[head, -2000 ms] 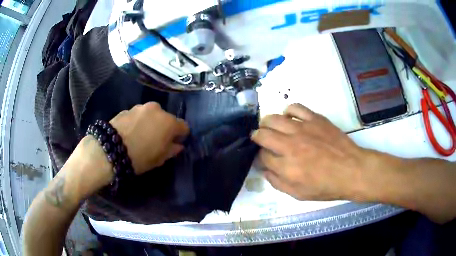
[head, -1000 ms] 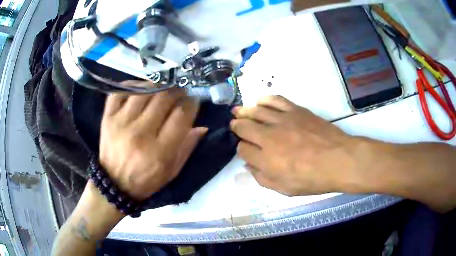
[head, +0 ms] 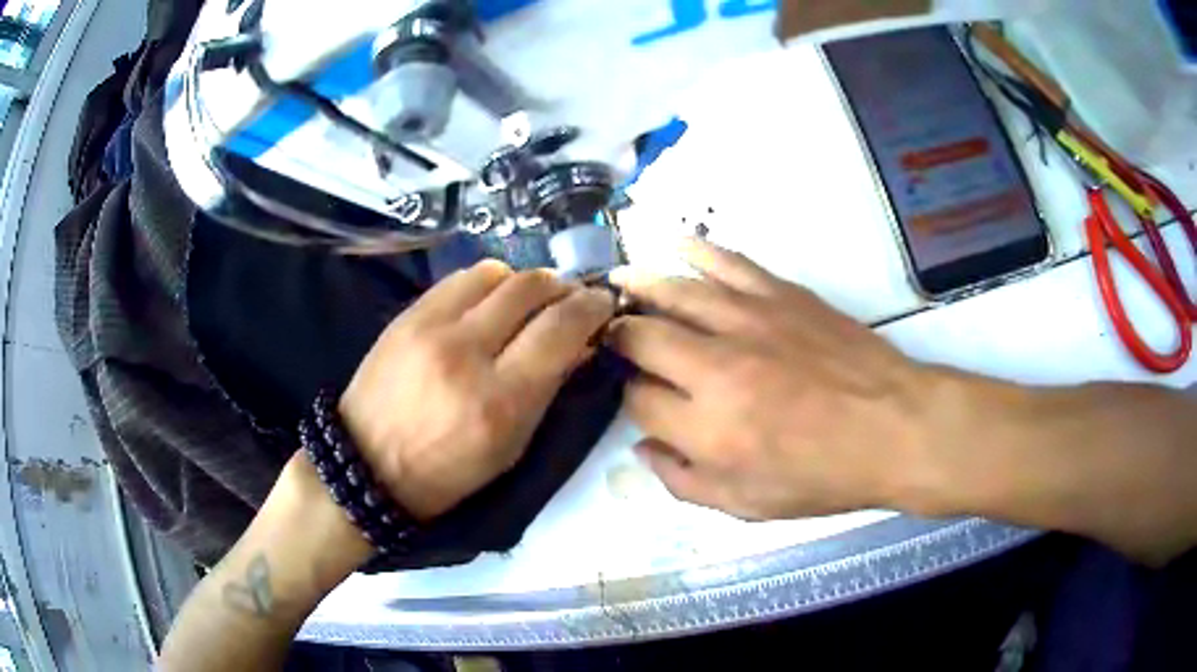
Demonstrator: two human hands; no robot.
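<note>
A dark garment piece point(head: 558, 440) lies on the white machine table below the sewing machine head point(head: 315, 112). A flat black panel point(head: 269, 309) lies at its left, against a brown pinstripe garment point(head: 131, 341) heaped at the far left. My left hand point(head: 473, 381), with a dark bead bracelet at the wrist, is on the cloth, its fingertips at the cloth's right edge. My right hand point(head: 775, 387) pinches that edge from the right; the fingertips of both hands meet just below the tension dial point(head: 571, 197). The needle and presser foot are hidden.
A smartphone point(head: 939, 164) with a lit screen lies at the right. Red-handled scissors point(head: 1135, 295) and yellow and orange snips point(head: 1103, 164) lie beyond it. A measuring tape point(head: 735, 597) runs along the table's front edge. A pale, worn sill point(head: 53, 433) is at the far left.
My left hand has moved right across the cloth to meet my right hand at its edge. Compared with the oldest frame, the machine and phone sit further left and higher in view.
</note>
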